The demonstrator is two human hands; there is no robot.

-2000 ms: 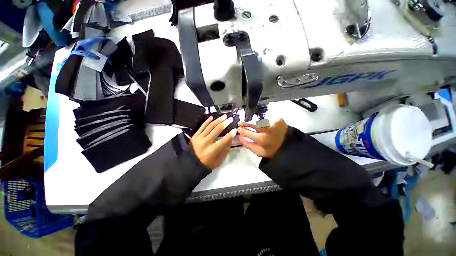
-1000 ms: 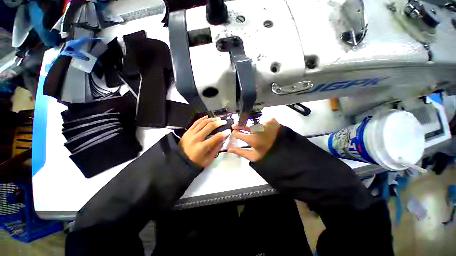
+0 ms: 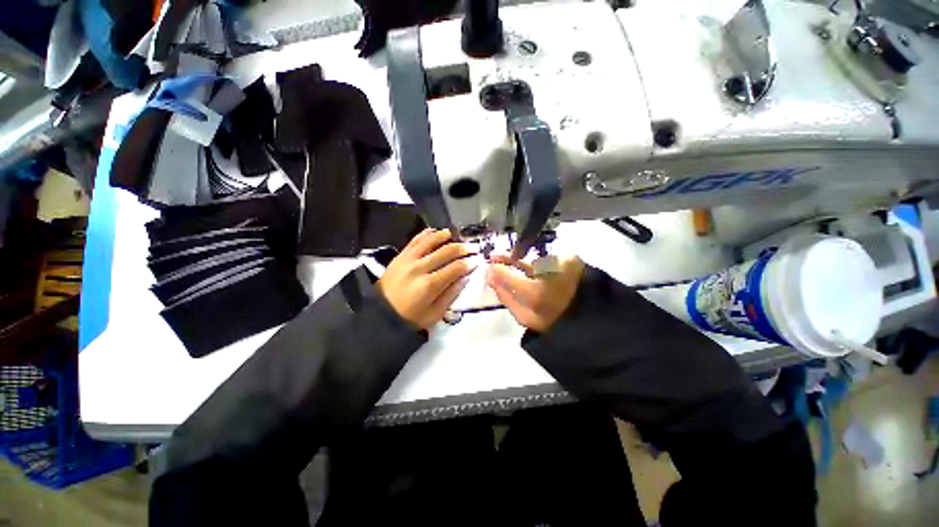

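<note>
My left hand [image 3: 425, 280] lies on the white table with its fingertips just left of the needle area. My right hand [image 3: 537, 292] is close to it on the right, fingers bent and thumb near the needle. A small pale piece [image 3: 546, 266] shows on a right finger. Between the fingertips the shiny needle plate [image 3: 476, 292] shows. Little or no black cloth can be made out there; anything under the fingertips is hidden. The white sewing machine head [image 3: 577, 113] stands right above, its grey bars reaching down to the hands.
A fanned stack of black pieces [image 3: 221, 278] and a loose black pile [image 3: 332, 196] lie left of my hands. A grey and black bundle with a blue strip [image 3: 180, 154] lies farther left. Small black snips [image 3: 628, 230] and a white-lidded tub [image 3: 824, 293] are at right.
The black piece seen under my left fingertips earlier barely shows now, and more bright plate is visible between the hands. The whole view has shifted slightly.
</note>
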